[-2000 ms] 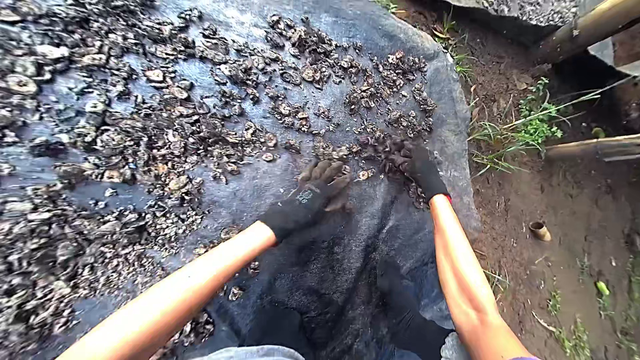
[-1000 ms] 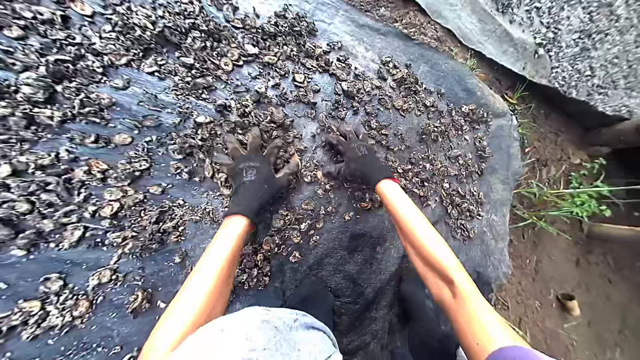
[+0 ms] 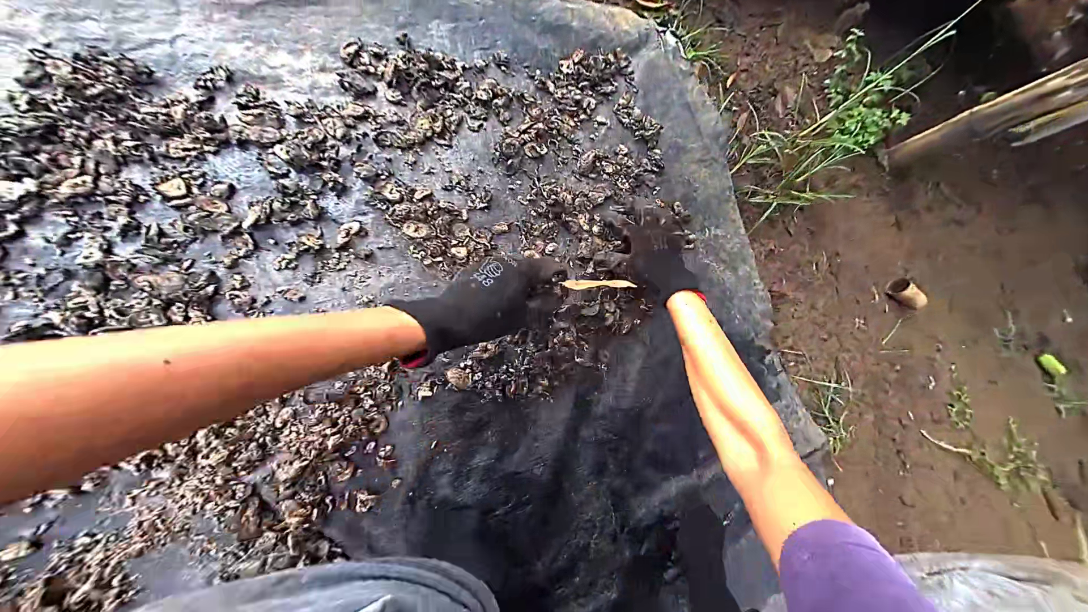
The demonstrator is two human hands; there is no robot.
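Note:
Dark, shrivelled dried slices (image 3: 425,221) lie scattered over a black plastic sheet (image 3: 510,450). My left hand (image 3: 489,297), in a black glove with a pale print, reaches in from the left and rests among the slices near the sheet's right side. Just right of it is my right hand (image 3: 659,251), also black-gloved, touching slices close to the sheet's edge. A thin pale strip (image 3: 599,284) shows between the two hands. The fingers of both hands blend into the dark pieces, so whether either grips any is unclear.
Brown muddy ground borders the sheet on the right, with grass and a green plant (image 3: 863,119), a piece of bamboo or wood (image 3: 994,115) and a small brown hollow tube or cup (image 3: 906,293). Denser slices (image 3: 255,476) lie at lower left.
Both hands have moved toward the sheet's right edge since a second ago, when they were spread over slices farther left. The view has shifted to the right.

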